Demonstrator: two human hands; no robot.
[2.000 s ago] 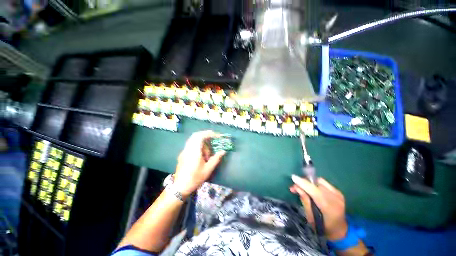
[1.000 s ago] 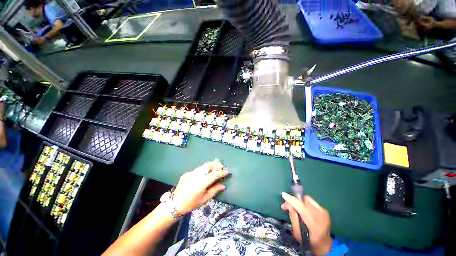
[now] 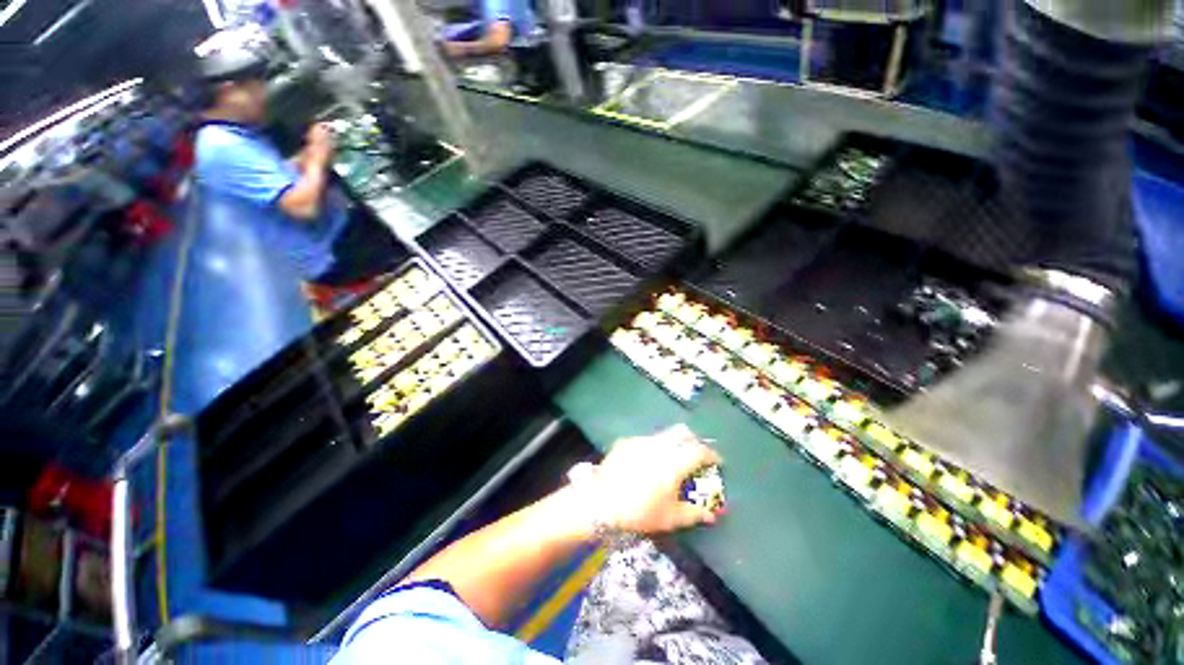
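Note:
My left hand (image 3: 653, 483) holds a small circuit board (image 3: 705, 487) in its fingertips above the green mat, near its front edge. The hand covers much of the board. My right hand is out of the picture. Only the metal tip of the soldering iron (image 3: 992, 626) shows at the bottom right, close to the near end of the board rows. Rows of populated boards with yellow parts (image 3: 831, 429) run diagonally across the green mat (image 3: 779, 559).
The fume hood (image 3: 1013, 396) hangs over the rows. A blue bin (image 3: 1071, 591) of small green boards is at the right edge. A black divided tray (image 3: 591, 240) lies behind; another tray (image 3: 279, 448) at left holds yellow boards. A person (image 3: 266, 175) works at left.
The view has swung left, so the trays and rows now sit further right. My right hand has left the picture. My left hand still holds a board, now with light parts showing.

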